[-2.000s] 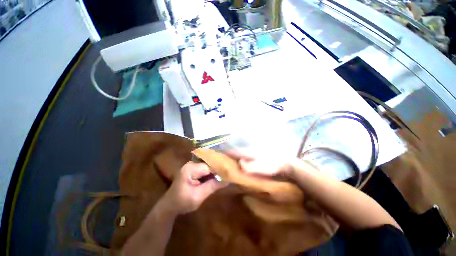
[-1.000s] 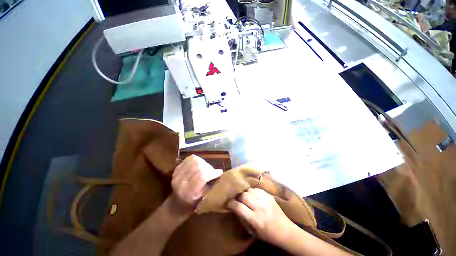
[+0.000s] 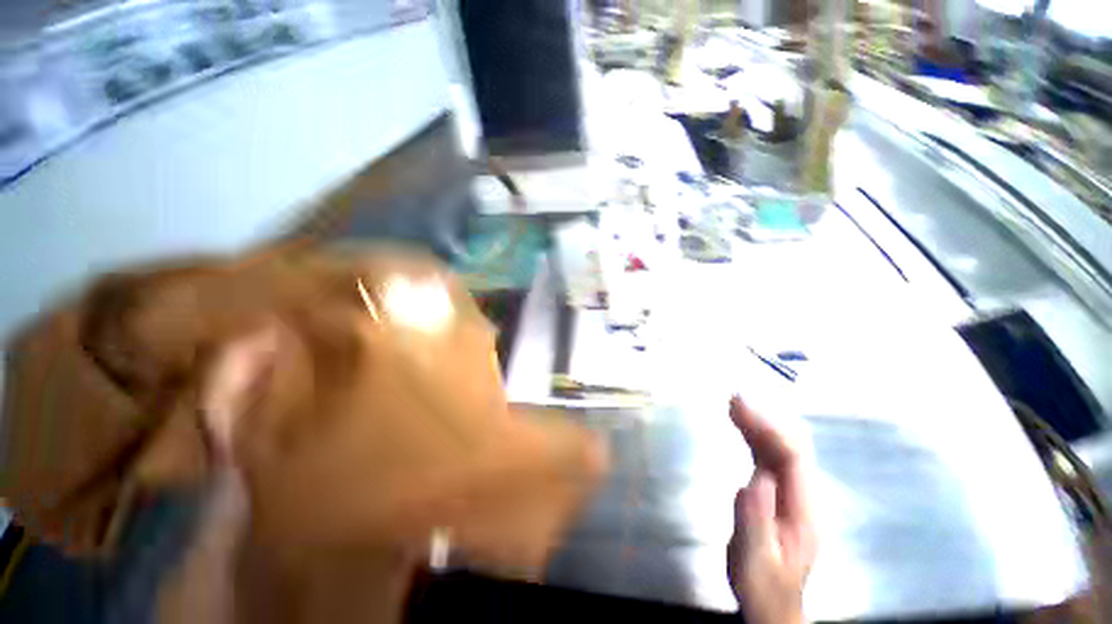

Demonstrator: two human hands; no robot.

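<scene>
The brown bag panel (image 3: 390, 451) is raised and bunched at the left and is strongly blurred. A bright spot shows near its top and a small pale patch at its lower edge. My left hand (image 3: 238, 378) is in the blurred brown folds at the far left and grips them; its fingers are partly hidden. My right hand (image 3: 772, 518) is apart from the panel, over the metal table edge, with its fingers pointing up and nothing in it.
The white sewing machine head (image 3: 628, 274) stands behind, with a dark control screen (image 3: 522, 76) to its left. Snips (image 3: 773, 363) lie on the white table beside a small dark object (image 3: 793, 356). A black flat panel (image 3: 1037, 366) is at the right. Brown handles show at the right edge.
The brown panel has moved up and left with my left hand. My right hand has let go of it and moved right. The view has shifted, so the machine appears farther right.
</scene>
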